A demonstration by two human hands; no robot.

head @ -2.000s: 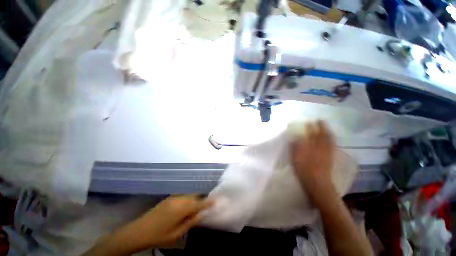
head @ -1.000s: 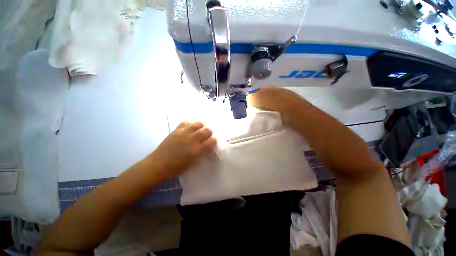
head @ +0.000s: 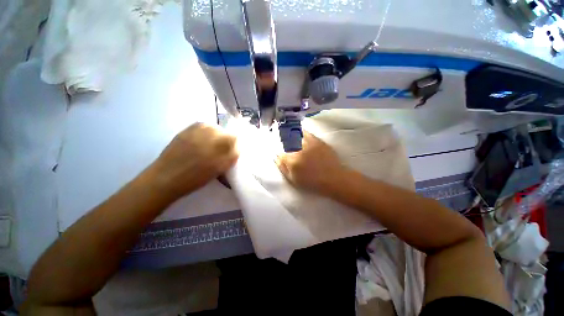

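A cream garment panel (head: 365,154) lies under and right of the sewing machine head (head: 346,37), with a whiter layer (head: 263,210) folded along its left side and hanging over the table's front edge. My left hand (head: 201,151) is closed on the cloth edge left of the needle. My right hand (head: 312,163) grips the cloth just right of and below the dark grey foot attachment (head: 290,134). The needle and presser foot are lost in lamp glare.
Cream and white cut pieces (head: 93,46) lie at the back left and along the left side. The grey ruled table edge (head: 192,237) runs across the front. White cloth (head: 389,271) hangs below it. A black control panel (head: 516,92) is at right, with a red basket (head: 539,213) below.
The panel has been turned and shifted, its slit-like line now to the right and the whiter layer at left. My right hand came from behind the foot to its front; my left hand moved slightly left.
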